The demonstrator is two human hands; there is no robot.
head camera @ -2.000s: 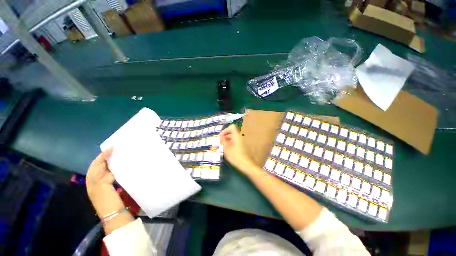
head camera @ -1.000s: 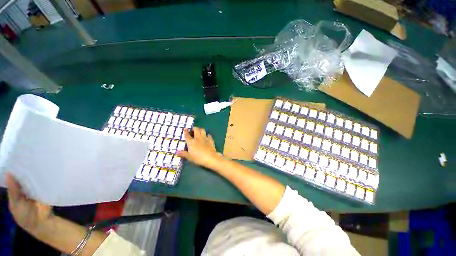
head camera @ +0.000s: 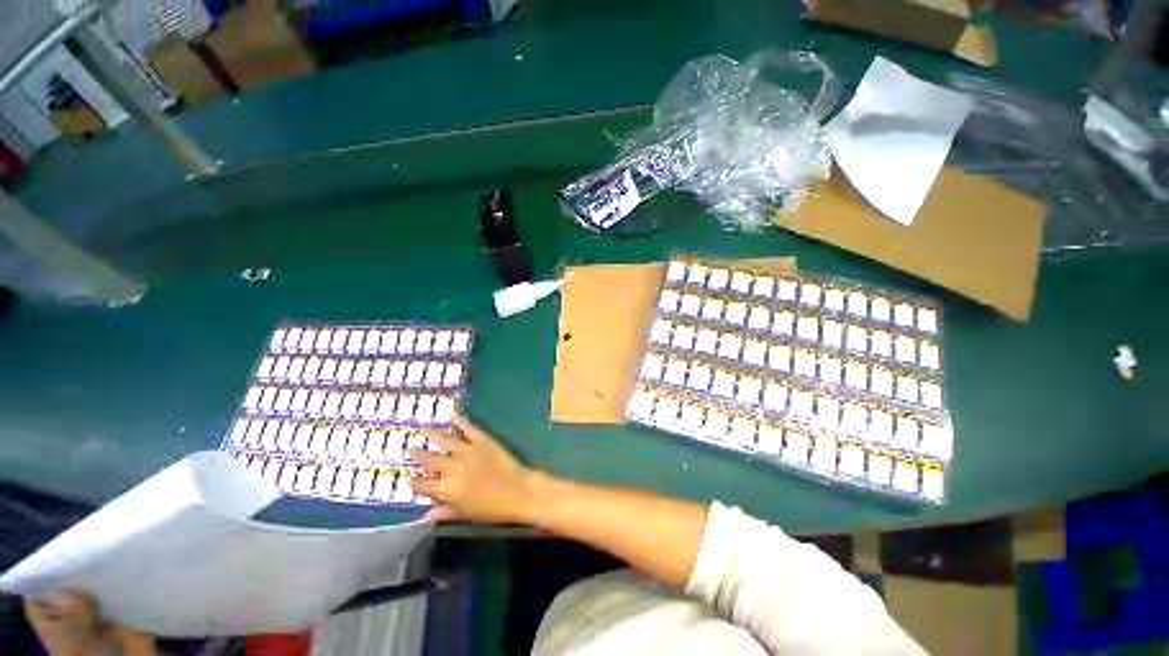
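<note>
My left hand (head camera: 80, 625) is at the lower left edge, partly cut off and partly behind the white sheet (head camera: 218, 564) it holds. The sheet is curled and hangs over the bench's front edge, overlapping the left tray's lower edge. The left tray (head camera: 346, 374) holds rows of small white cells with amber strips. My right hand (head camera: 472, 474) lies on that tray's lower right part, fingers on the cells; whether it pinches anything is too small to tell. A second full tray (head camera: 795, 372) lies to the right, partly over brown cardboard (head camera: 596, 346).
A white bottle (head camera: 526, 297) and black device (head camera: 503, 237) lie behind, between the trays. Crumpled clear wrap (head camera: 744, 141), another cardboard sheet (head camera: 987, 237) and a white sheet (head camera: 897, 135) lie at the rear. A small white and yellow piece (head camera: 1124, 361) lies far right.
The white sheet and my left hand have moved down, uncovering more of the left tray. My right hand has moved down along the tray's right side to its lower rows. The camera view has shifted.
</note>
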